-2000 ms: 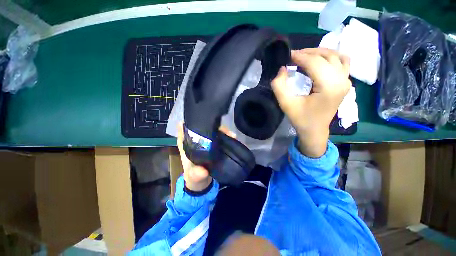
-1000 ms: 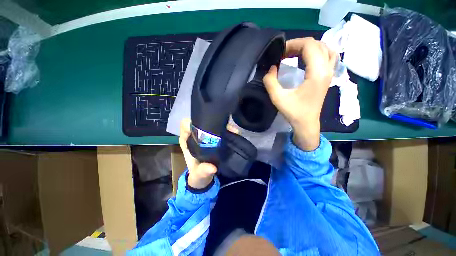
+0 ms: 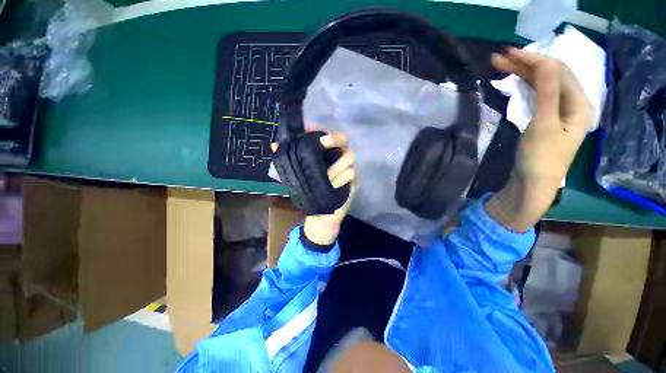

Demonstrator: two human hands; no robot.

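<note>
A black over-ear headset (image 3: 436, 171) is held up with its headband arched away from me and its two cups towards me. My left hand (image 3: 334, 175) is shut on the left ear cup, fingers wrapped around it. My right hand (image 3: 551, 120) is off the headset, to its right, near the white cloths, with fingers extended; no object shows in it. A grey-white translucent bag (image 3: 365, 124) lies on the mat, seen through the headband's arch. The boom microphone cannot be made out.
The black maze-printed mat (image 3: 248, 146) lies under the bag. White cloths (image 3: 577, 62) are at the right, beside a blue tray (image 3: 632, 195) with a wrapped headset (image 3: 637, 109). Clear-wrapped items (image 3: 69, 55) are at the left. Open cartons (image 3: 120, 248) stand below the bench edge.
The headset has turned from a tilted side view to a wider view with both cups apart. My right hand has left the headband and moved right. The camera view has shifted slightly.
</note>
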